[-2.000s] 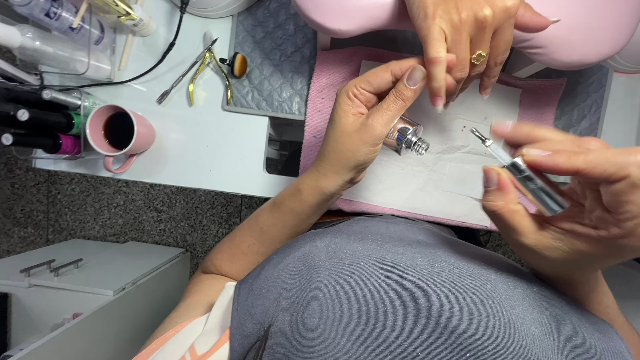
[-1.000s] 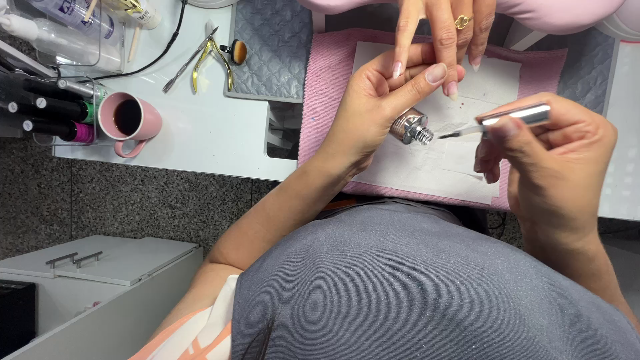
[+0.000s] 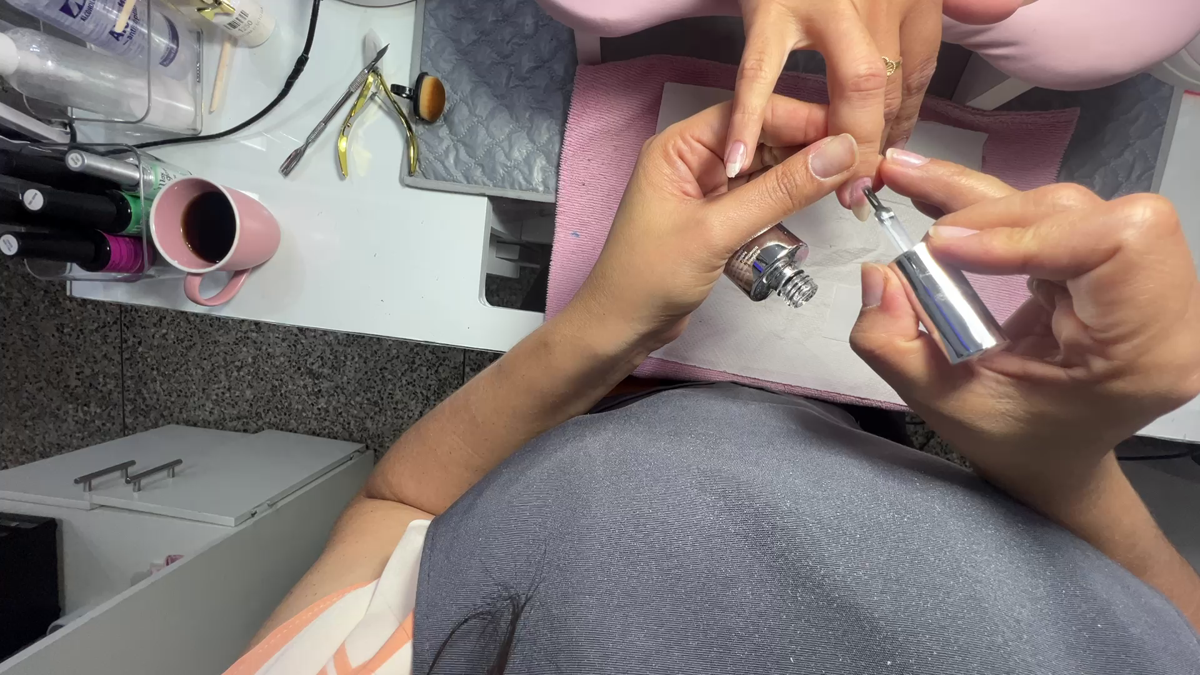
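Observation:
My left hand (image 3: 703,206) holds an uncapped nail polish bottle (image 3: 771,266) against its palm, the threaded neck pointing down and right. Its thumb and fingers also grip a finger of another person's hand (image 3: 844,66), which wears a gold ring (image 3: 891,66). In my right hand (image 3: 1041,253) is the silver brush cap (image 3: 949,302), held between thumb and fingers. The brush tip touches or almost touches a nail of the gripped finger. Beneath the hands lie white paper (image 3: 741,337) and a pink towel (image 3: 600,187).
To the left on the white table are a pink mug of dark liquid (image 3: 246,230), gold-handled nippers (image 3: 352,127), a metal cuticle pusher (image 3: 328,112), a round brush (image 3: 428,97) and an organizer with several bottles (image 3: 94,211). A grey quilted mat (image 3: 497,103) adjoins the towel.
My right hand has brought the brush from beside the bottle neck, seen one second ago, up to the other person's fingertip. My left hand keeps hold of the bottle.

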